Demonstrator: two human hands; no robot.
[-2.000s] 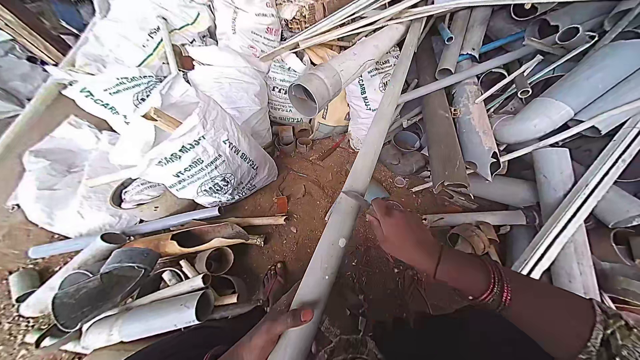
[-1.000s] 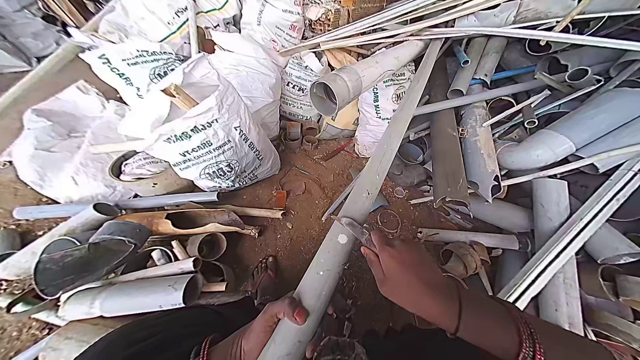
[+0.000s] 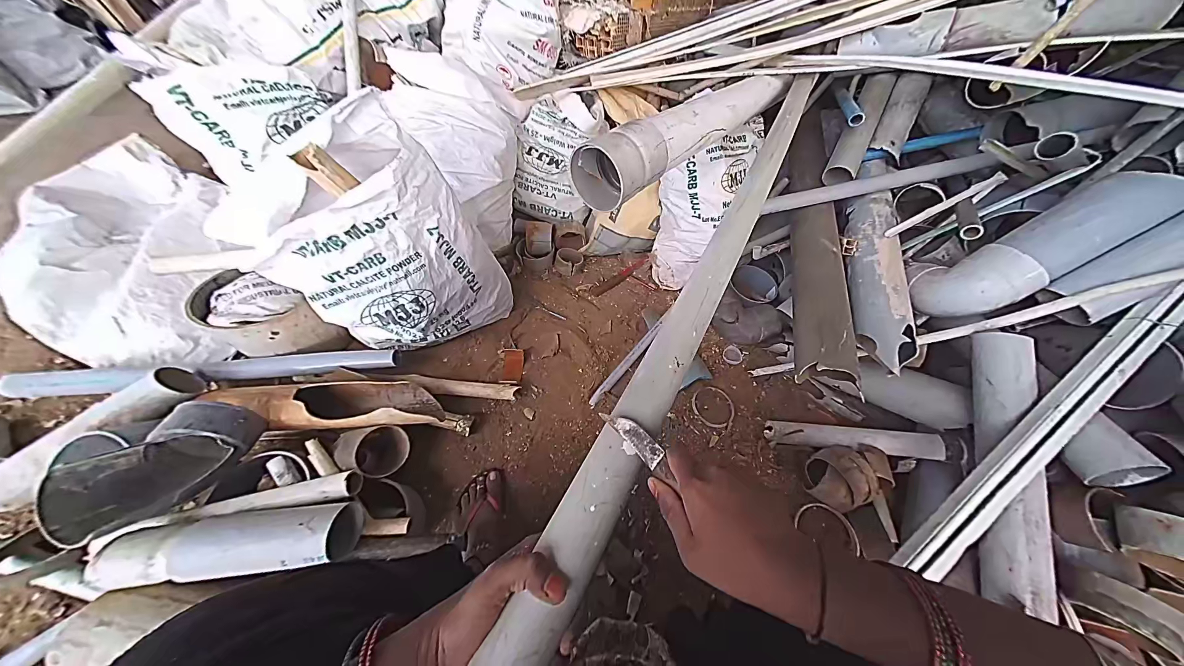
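A long grey plastic pipe [image 3: 680,347] slants from the bottom centre up to the upper right. Around its lower part my left hand [image 3: 495,601] is wrapped, the thumb lying on top. My right hand [image 3: 721,523] grips a small tool with a flat metal blade [image 3: 636,439], whose handle is mostly hidden by the fingers. The blade lies across the pipe's upper surface, by a pale scraped patch. Beneath the pipe's lower end, between my legs, is a dark rough round object [image 3: 620,643], partly cut off by the frame.
White printed sacks [image 3: 398,268] stand at the upper left. Cut pipes, including a black elbow [image 3: 148,472], lie at the left. A heap of grey pipes [image 3: 1008,388] and thin strips fills the right. A wide pipe [image 3: 638,153] juts out behind the held one. My sandalled foot [image 3: 481,504] rests on brown soil.
The blade has moved along the pipe's surface, with my right hand still around the tool. My left hand keeps hold of the pipe's lower part.
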